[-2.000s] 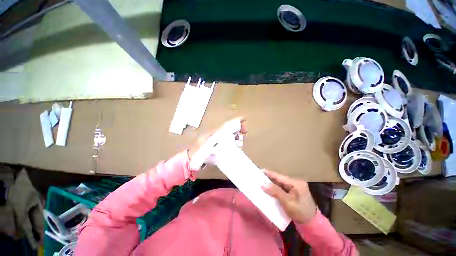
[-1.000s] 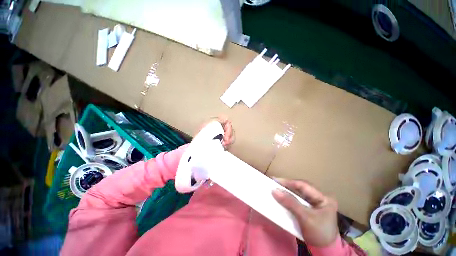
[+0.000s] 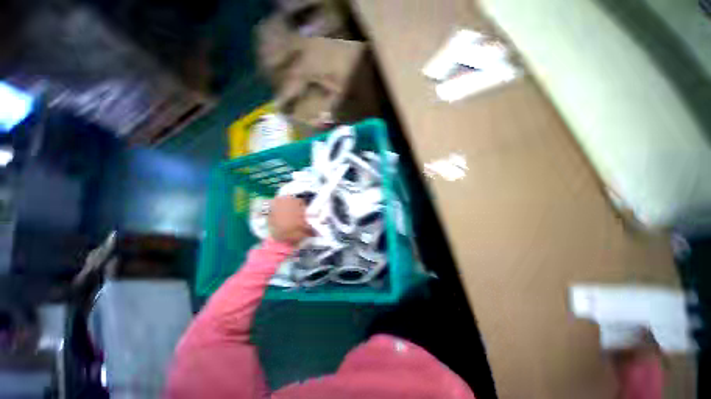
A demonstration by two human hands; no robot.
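The green plastic crate stands beside the bench and holds a heap of joined head-and-arm units. My left hand is inside the crate, among the white units. Blur hides whether its fingers grip one. My right hand is small and blurred at the lower right, at the near edge of the white arm stack on the bench. Whether it holds an arm cannot be told.
The cardboard-covered bench runs down the right, with small white pieces and a pale yellowish sheet on it. A yellow basket with white parts and cardboard boxes lie beyond the crate.
The view has swung left to the crate. The joined unit has left the space before my chest. My left hand has moved into the crate; my right hand has moved to the arm stack.
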